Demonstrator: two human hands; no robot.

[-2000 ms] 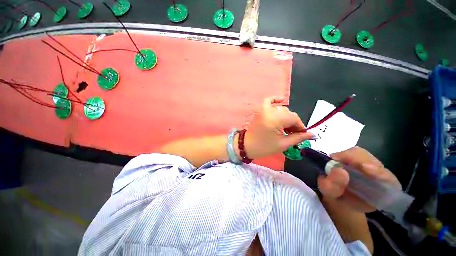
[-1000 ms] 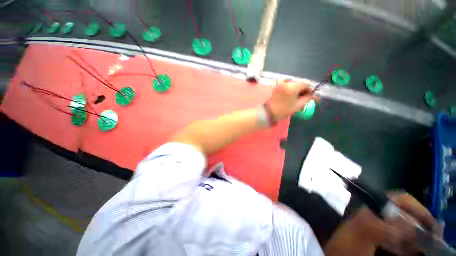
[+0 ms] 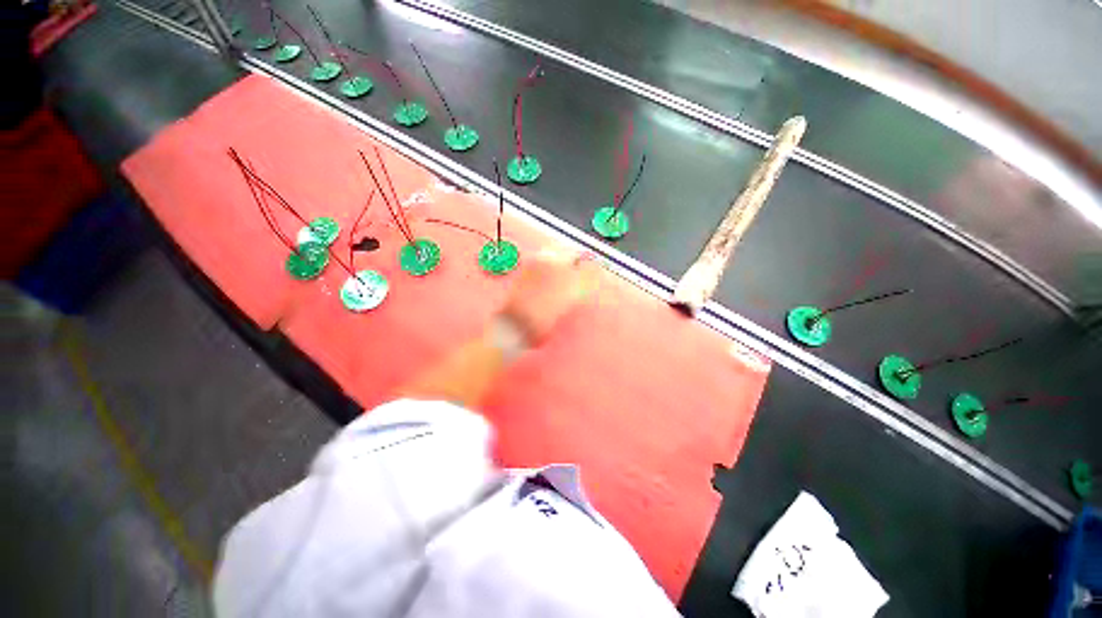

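Observation:
My left hand (image 3: pixel 556 290) is blurred over the red sheet, its fingers just right of a green round circuit board (image 3: pixel 498 256) with thin lead wires. Whether it touches or holds anything cannot be told. More green boards lie to the left on the sheet, among them one board (image 3: pixel 419 256) and a glaring pale one (image 3: pixel 364 290). Two others overlap at the far left, the lower one (image 3: pixel 307 260) partly covered. My right hand and the dispensing syringe are out of the picture.
Boards, including one (image 3: pixel 808 325), lie along the dark belt (image 3: pixel 725 145) behind the metal rail (image 3: pixel 870 404). A pale wooden stick (image 3: pixel 743 217) crosses the belt. A marked white paper (image 3: pixel 807 567) lies right of the red sheet (image 3: pixel 616 423). A blue bin (image 3: pixel 1079 567) is at the right edge.
My left hand put its board on the belt right of the stick, then moved left over the red sheet. My right hand and the syringe left the picture. The view turned and shifted.

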